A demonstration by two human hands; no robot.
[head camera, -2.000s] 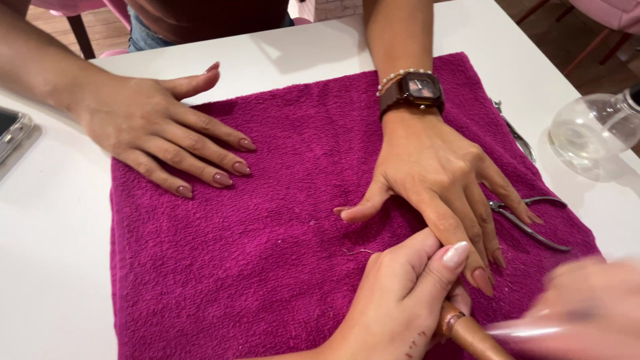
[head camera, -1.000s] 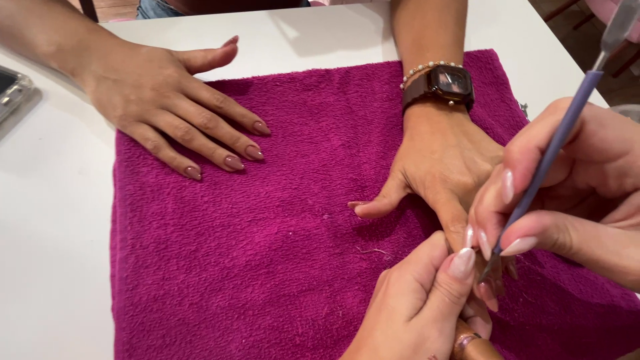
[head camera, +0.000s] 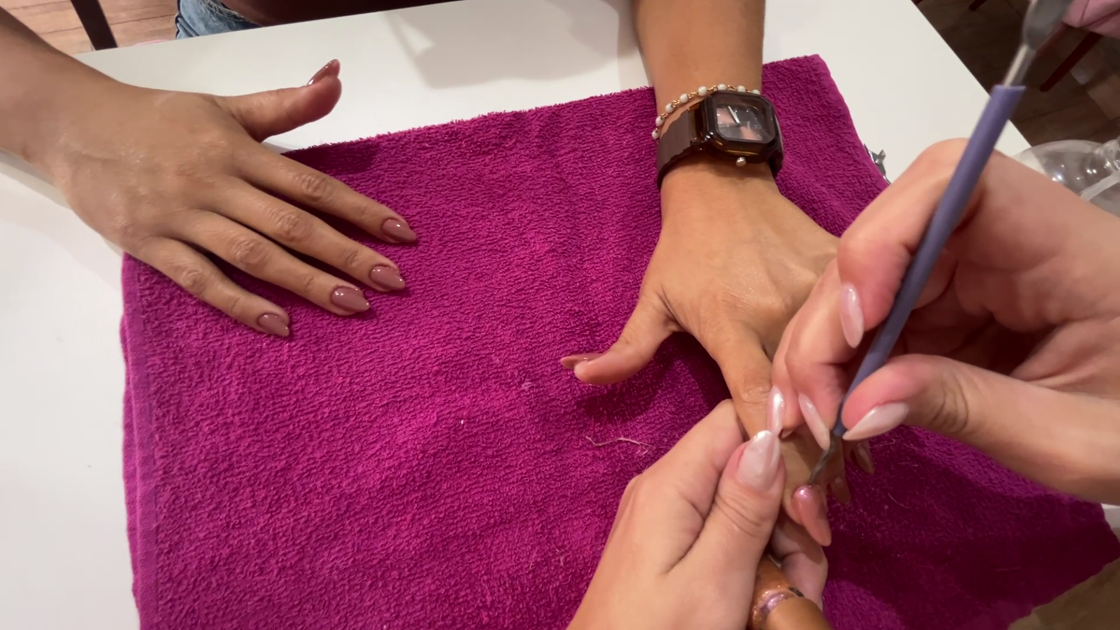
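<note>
My left hand pinches a finger of the other person's hand, and a copper-coloured handle shows below its fingers. In my right hand is a purple-handled metal manicure tool, held like a pen. Its thin tip is at the base of the held finger's pinkish nail. The person's other hand lies palm down, partly on the magenta towel, its nails mauve. A dark square watch and a beaded bracelet are on the wrist of the held hand.
The towel lies on a white table. A clear container stands at the right edge, partly behind my right hand. A bit of a metal object shows beside the towel. A loose thread lies on the cloth.
Two seconds ago my right hand was a blur at the lower right; it then came to the held finger with the purple tool. The metal implement seen on the towel then is now hidden.
</note>
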